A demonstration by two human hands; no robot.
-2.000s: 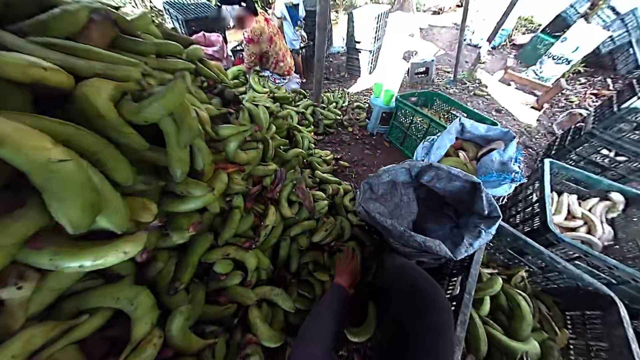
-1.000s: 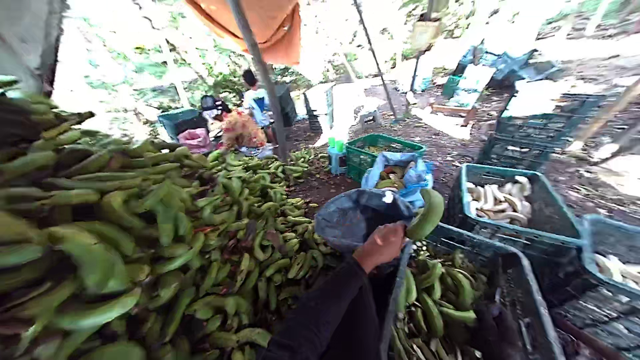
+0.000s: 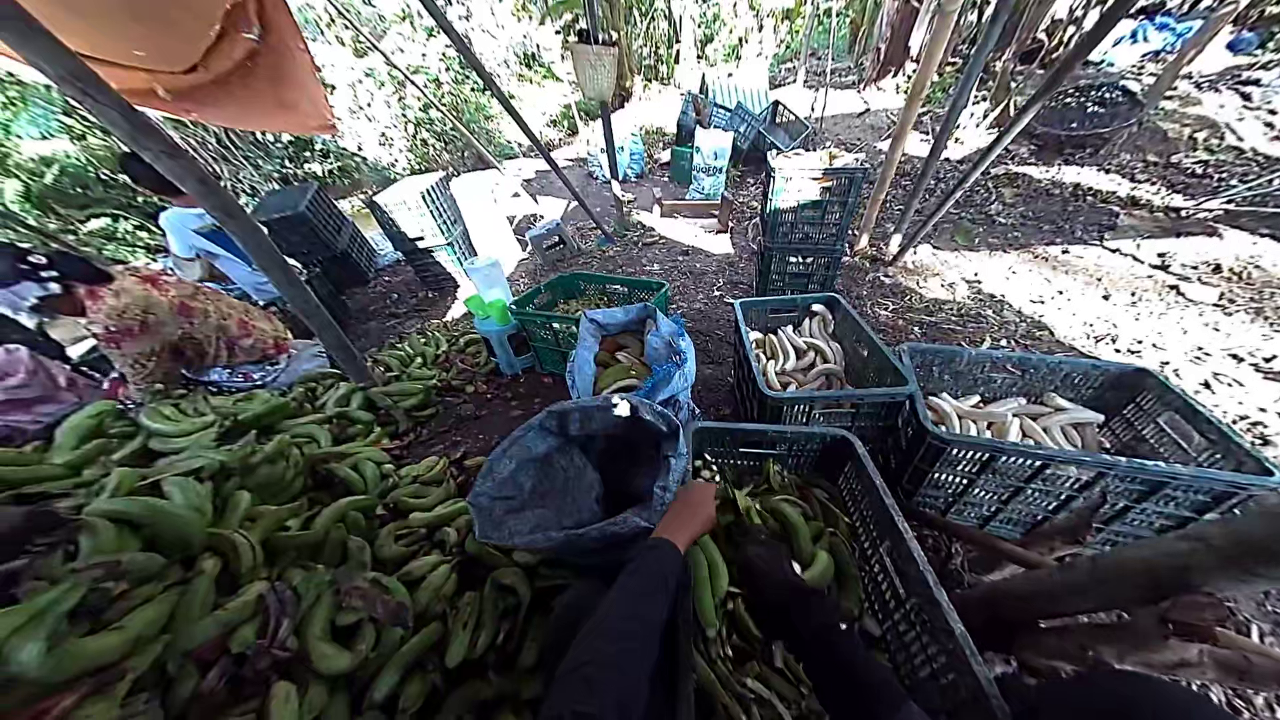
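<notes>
My left hand (image 3: 690,514) is at the near-left side of a black plastic crate (image 3: 880,520), beside the rim of a dark sack (image 3: 530,490). Its fingers are partly hidden, so a hold cannot be made out. My right hand (image 3: 768,570), dark and seemingly gloved, is low inside the crate among green plantains or bananas (image 3: 790,525); what it holds is unclear. Green fruit (image 3: 706,580) lies just below my left hand. A large pile of green fruit (image 3: 330,530) spreads over the ground at left. The dark sack's mouth gapes, with its inside in shadow.
Two crates (image 3: 825,395) (image 3: 1090,460) at right hold pale peeled fruit. Behind the dark sack are a blue sack of fruit (image 3: 640,350), a green crate (image 3: 590,290) and a light-blue container (image 3: 505,345). Wooden poles (image 3: 215,215) slant nearby. People sit at far left.
My left hand has gone from the pile to the crate; one second ago it held a green fruit above the crate's edge. The view has swung right.
</notes>
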